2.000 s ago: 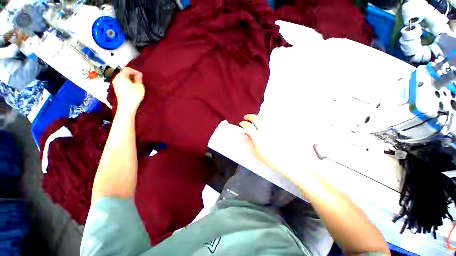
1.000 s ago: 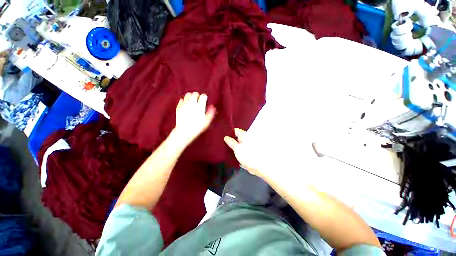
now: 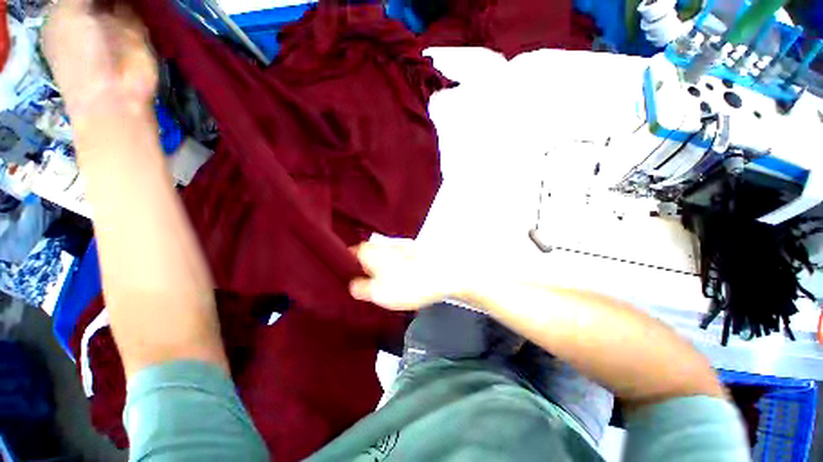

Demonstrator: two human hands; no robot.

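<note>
A dark red garment piece (image 3: 262,162) is stretched in a taut fold between my two hands. My left hand (image 3: 101,56) is raised at the upper left, slightly blurred, and closed on the far end of the cloth. My right hand (image 3: 397,273) pinches the near end of the fold above the front edge of the white table (image 3: 492,117). More dark red cloth (image 3: 379,99) lies crumpled behind the fold. A dark red pile (image 3: 311,383) hangs at the table's left side and over my lap.
The white and blue sewing machine (image 3: 672,108) stands at the right. A bunch of black strips (image 3: 753,271) hangs beside its needle area. A blue basket (image 3: 785,420) is below the table at the lower right. Another blue container (image 3: 79,293) is at the left.
My left hand has moved from the cloth's middle to the upper left, lifting and stretching the cloth. My right hand has moved slightly left and holds the fold. The whole view has shifted.
</note>
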